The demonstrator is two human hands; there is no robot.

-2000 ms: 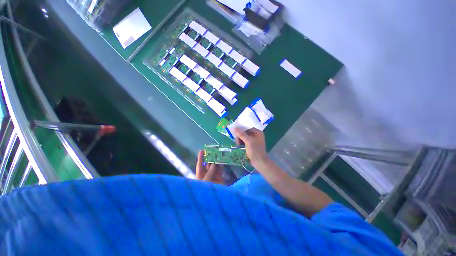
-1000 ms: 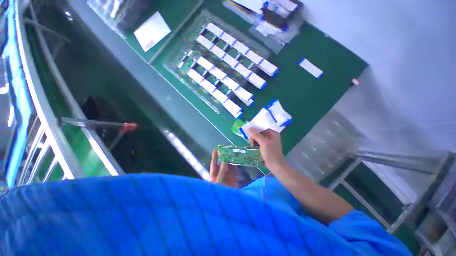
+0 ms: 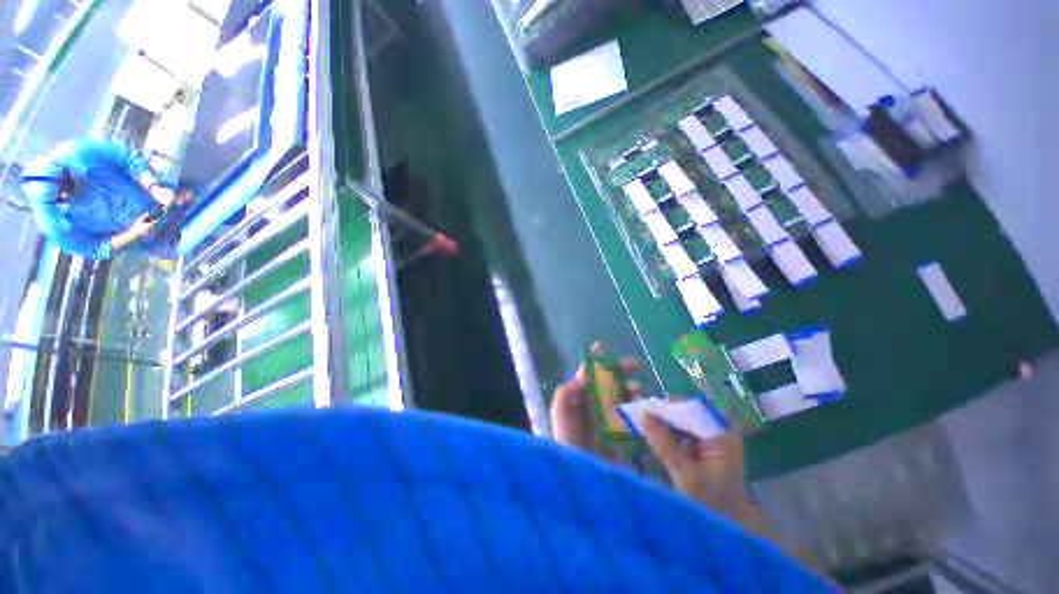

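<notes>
My left hand point(image 3: 571, 408) holds a small green circuit board point(image 3: 606, 395) upright by its side, low in the middle of the view. My right hand point(image 3: 701, 462) holds a white flat cable point(image 3: 685, 415) with blue ends, its left end at the board's edge. Whether that end sits in a connector cannot be told. On the bench just beyond, more white flat cables point(image 3: 819, 366) lie loosely beside another green board point(image 3: 697, 352).
A clear tray point(image 3: 653, 274) of boards with rows of white cables lies on the green bench point(image 3: 897, 321). A single cable point(image 3: 941, 291), a paper sheet point(image 3: 589, 78) and a ribbed clear tray point(image 3: 871, 493) lie around it. At left, a person in blue point(image 3: 93, 192) stands by a roller conveyor point(image 3: 250, 321).
The view has swung left, bringing the conveyor and person in. My right hand has lifted a flat cable from the loose pile to the board, which my left hand has turned upright.
</notes>
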